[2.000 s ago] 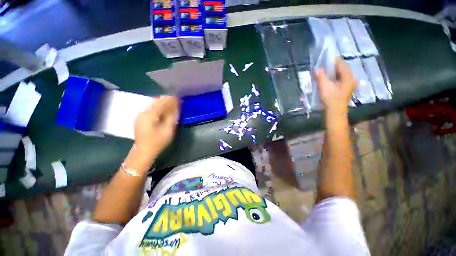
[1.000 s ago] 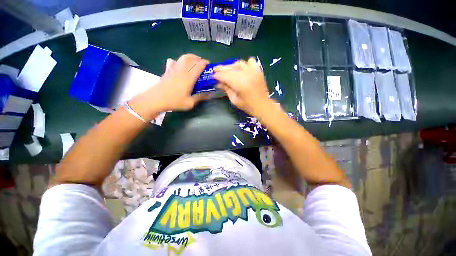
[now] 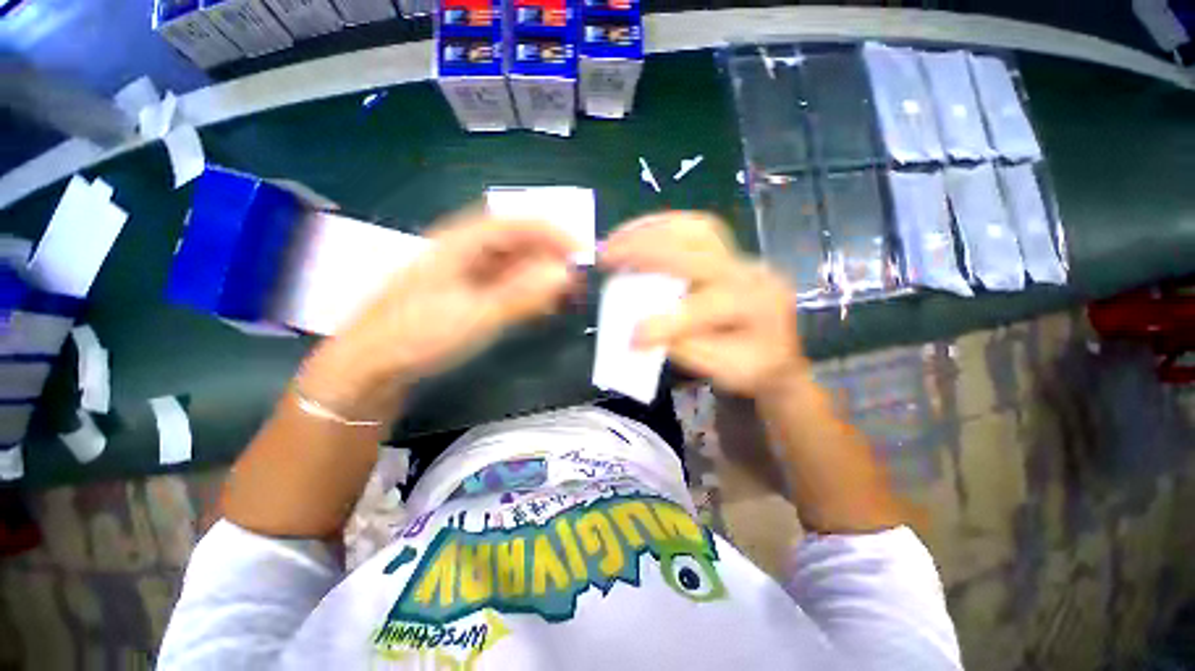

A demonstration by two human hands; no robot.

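My right hand holds a small white card over the near edge of the bench. My left hand is blurred, its fingertips close to the right fingertips; whether it grips something is unclear. Just behind the hands lies a white rectangular piece, perhaps a carton face, partly hidden by the fingers. The clear tray on the right has bagged units in its right-hand pockets; its left pockets show no units.
Printed cartons stand upright at the back, more beyond the pale rail. A blue carton with a white flap lies left. White card pieces and stacked cartons are far left. Small scraps lie behind the right hand.
The blue carton is no longer visible between my hands. My right hand now holds a white card and is lower. The small printed card seen in the tray a second ago is gone from its pocket.
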